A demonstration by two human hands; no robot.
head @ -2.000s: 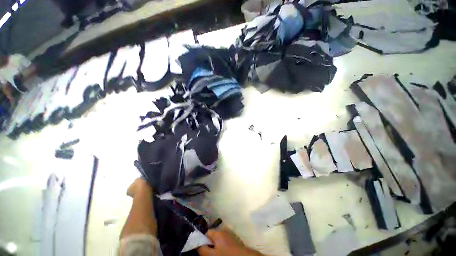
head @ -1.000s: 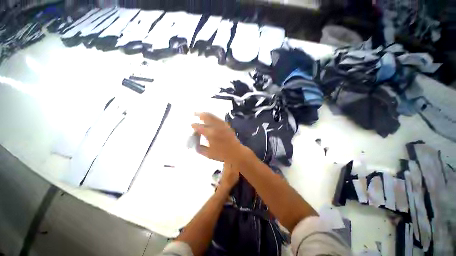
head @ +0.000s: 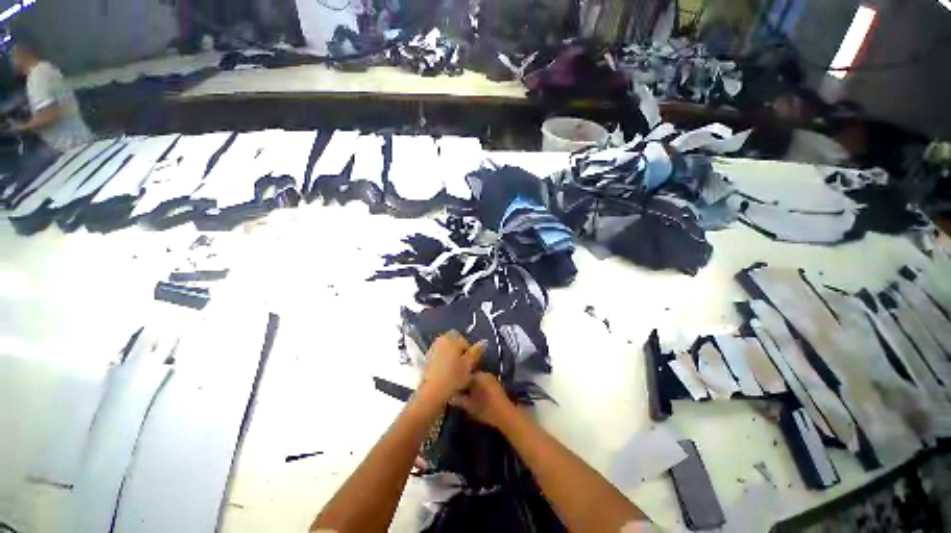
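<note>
A dark bundle of cut panels (head: 485,448) lies on the white table (head: 334,364) in front of me, running away from me. My left hand (head: 448,364) and my right hand (head: 483,398) are close together on top of it, fingers bent at its narrowed middle. What the fingers pinch is too small and blurred to tell. Beyond the hands, a dark mound of pieces (head: 521,323) with grey and black strips (head: 448,260) spreads out. A striped light blue piece (head: 537,224) lies at its far end.
White-topped panels (head: 240,167) stand in a row at the back left. Long pale sheets (head: 177,437) lie at left. Small cut parts (head: 735,364) and long panels (head: 824,333) lie at right. A bundle pile (head: 652,224), a round pale tub (head: 574,133) and a person (head: 52,104) are farther back.
My left and right hands were crossed over the bundle, one raised with fingers spread; now they are together on it, a little farther forward. The view has tilted up, showing the room behind.
</note>
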